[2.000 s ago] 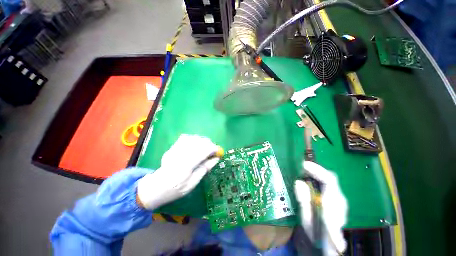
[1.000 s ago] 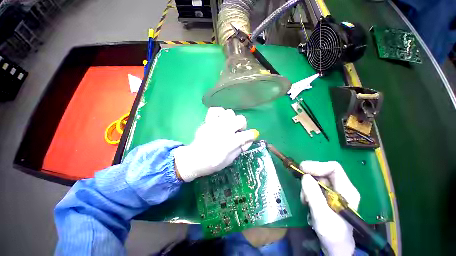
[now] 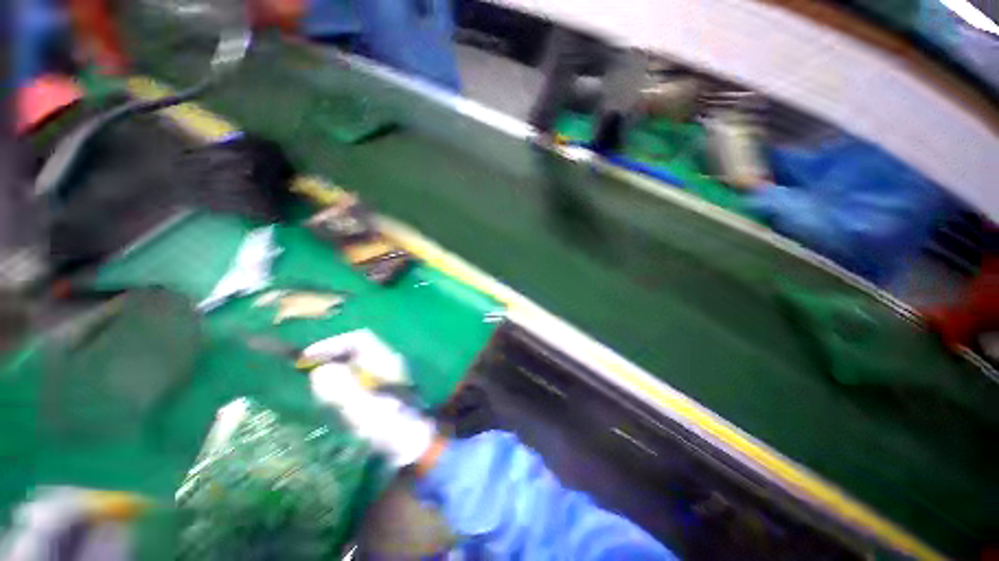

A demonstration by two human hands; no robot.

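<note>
The whole view is blurred. The green circuit board (image 3: 268, 482) lies on the green mat (image 3: 438, 329) at the lower left. My right hand (image 3: 367, 395), in a white glove, is just above and right of the board, closed around the soldering iron (image 3: 312, 359), of which only a blurred part shows. My left hand (image 3: 66, 526), also in a white glove, is at the bottom left corner beside the board, partly cut off; a yellow spot shows at its fingers, and its grip is too blurred to tell.
The iron stand (image 3: 367, 247), white piece (image 3: 247, 268), metal piece (image 3: 305, 305) and clear hood (image 3: 121, 362) are around the mat. The conveyor belt (image 3: 493, 219) carries a green board (image 3: 854, 329). A dark tray (image 3: 592, 427) lies at right. Another person's blue sleeve (image 3: 844, 208) is across the belt.
The view has swung to the right, showing more belt and the far bench. The red-lined tote has left the picture. My right hand and the iron are now apart from the board's top corner.
</note>
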